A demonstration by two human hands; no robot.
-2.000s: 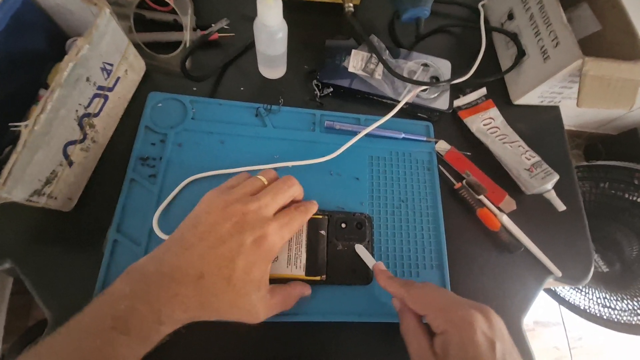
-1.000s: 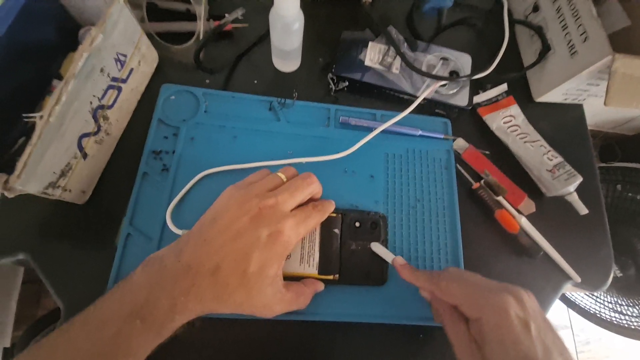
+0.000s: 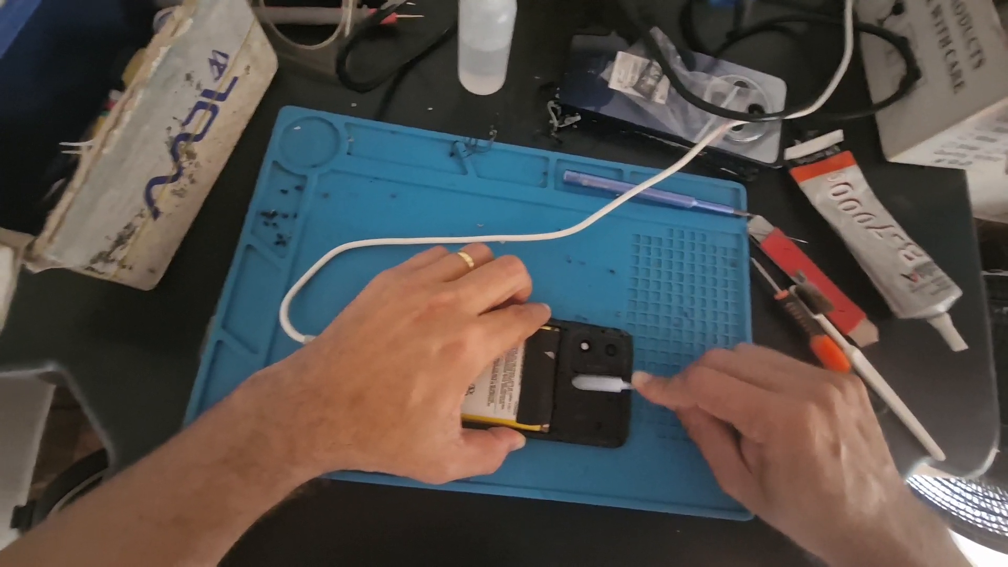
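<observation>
A black smartphone (image 3: pixel 594 413) without its back cover lies on a blue silicone repair mat (image 3: pixel 441 205). Its battery (image 3: pixel 504 386), which bears writing, shows beneath the fingers of my left hand (image 3: pixel 425 354). That hand grips the phone across its left part, with the thumb along the near edge. My right hand (image 3: pixel 772 425) pinches a small white tool (image 3: pixel 600 383), perhaps a swab or a plastic pick, whose rounded tip lies over the black part below the camera openings. A white cable (image 3: pixel 472 239) runs behind my left hand and crosses the mat; its end is partly hidden.
Right of the mat lie a glue tube (image 3: pixel 878 236), a red-handled tool (image 3: pixel 819 283), tweezers or a similar orange-gripped tool (image 3: pixel 827 350) and a white stick. A blue screwdriver (image 3: pixel 654 193) rests on the mat. Beyond stand a clear bottle (image 3: pixel 484 55), a worn box (image 3: pixel 157 157) and a carton (image 3: pixel 929 87).
The white tool's tip has shifted across the area near the camera openings and now lies nearly level. My left hand keeps its grip on the phone.
</observation>
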